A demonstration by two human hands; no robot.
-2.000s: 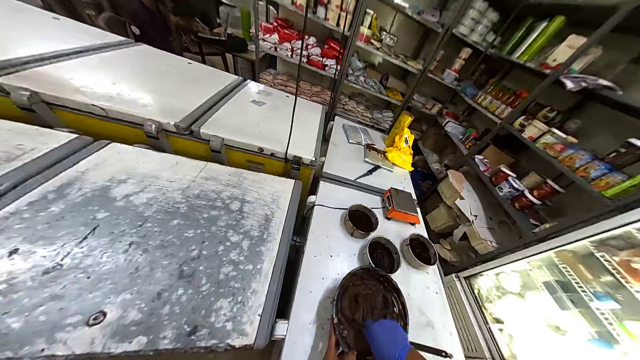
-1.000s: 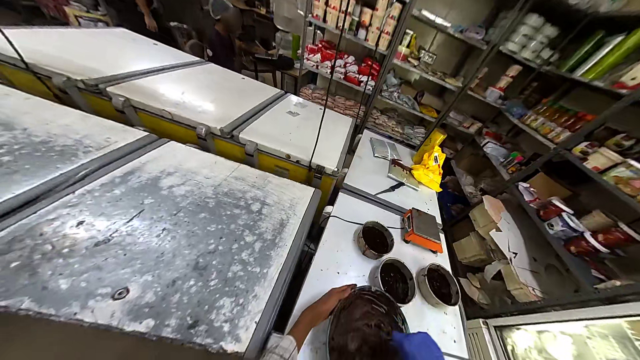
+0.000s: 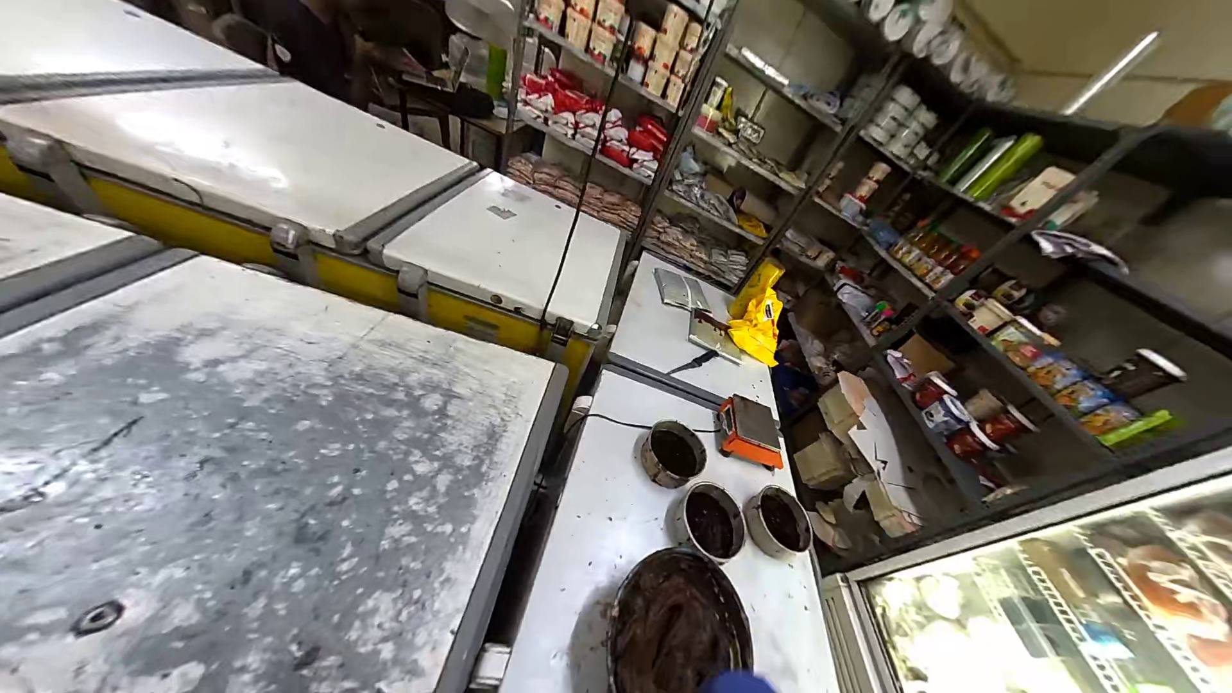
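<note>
At the bottom edge, only a bit of my right hand (image 3: 736, 682) in a blue glove shows, at the lower right rim of a large round bowl (image 3: 628, 616) of dark brown batter or paste; its fingers are hidden. My left hand is out of the frame. Just beyond the bowl stand three round metal tins, each with dark contents: the left tin (image 3: 662, 475), the middle tin (image 3: 729, 551) and the right tin (image 3: 760, 539). An orange scale (image 3: 753, 430) with a dark top sits behind them, its cable running left across the white surface.
Farther back lie a yellow plastic bag (image 3: 758, 327), metal trays (image 3: 680, 289) and a dark-handled tool (image 3: 695, 363). White-topped chest freezers (image 3: 289, 414) stand at left across a narrow gap. Stocked shelves, cardboard boxes (image 3: 826, 460) and a lit glass-fronted display case (image 3: 1059, 597) stand at right.
My left hand, at the bowl's left rim a second ago, has left the frame. My gloved right hand now shows less, at the bottom edge. The view has shifted.
</note>
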